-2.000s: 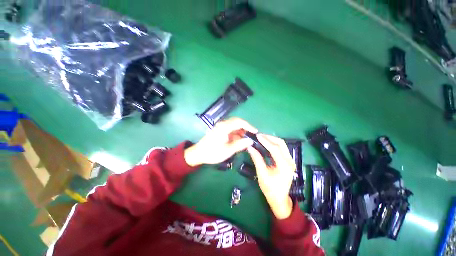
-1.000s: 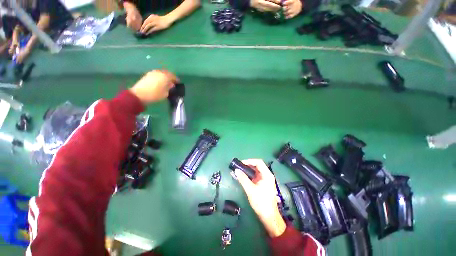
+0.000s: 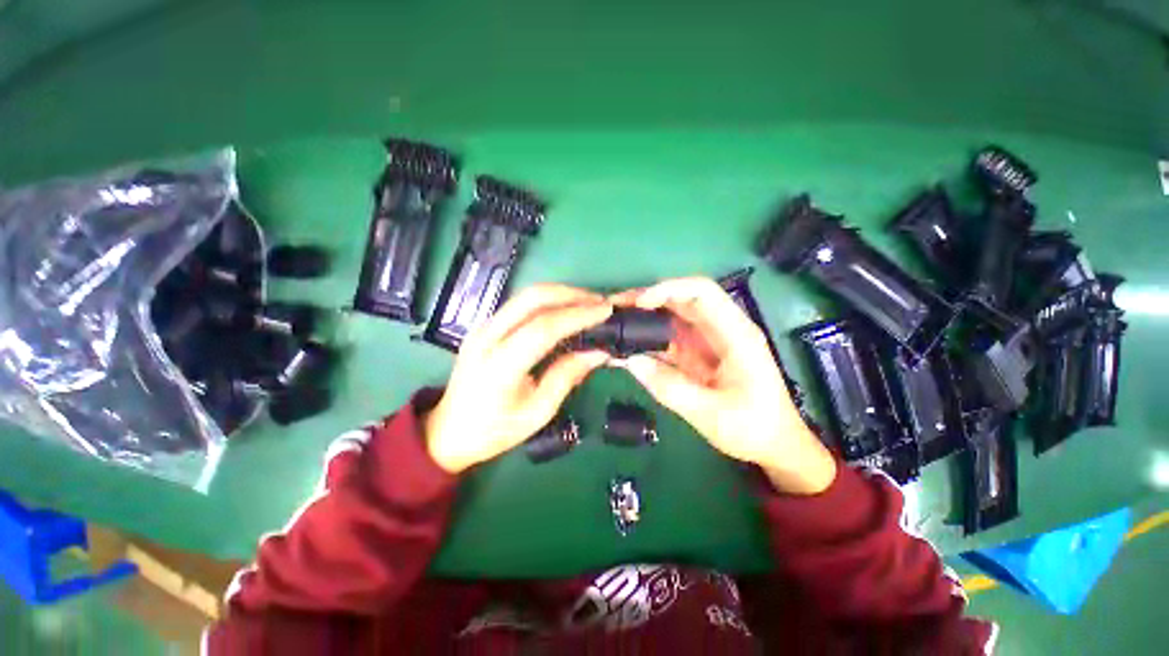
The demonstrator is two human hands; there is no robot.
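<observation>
My left hand [image 3: 513, 378] and my right hand [image 3: 724, 372] meet in front of me, both gripping a black cylinder assembly [image 3: 637, 332] held crosswise between the fingertips. Its ends are partly hidden by the fingers. Two loose black cylinders, one at the left [image 3: 551, 440] and one at the right [image 3: 630, 424], lie on the green surface just below the hands. A small silver fitting [image 3: 624, 505] lies nearer my body. Two black housings, one upright [image 3: 400, 237] and one tilted [image 3: 482, 272], lie side by side beyond my left hand.
A clear plastic bag [image 3: 90, 308] at the left spills black cylinders [image 3: 301, 365]. Several black housings [image 3: 865, 288] are piled at the right. A blue object [image 3: 1064, 560] is at the lower right edge; another blue object [image 3: 49, 545] and brown cardboard [image 3: 180, 577] are at the lower left.
My left hand has come back from the far left and joined my right hand on the black piece. Two housings now lie close together. The view has tilted down, so the other workers' hands are out of sight.
</observation>
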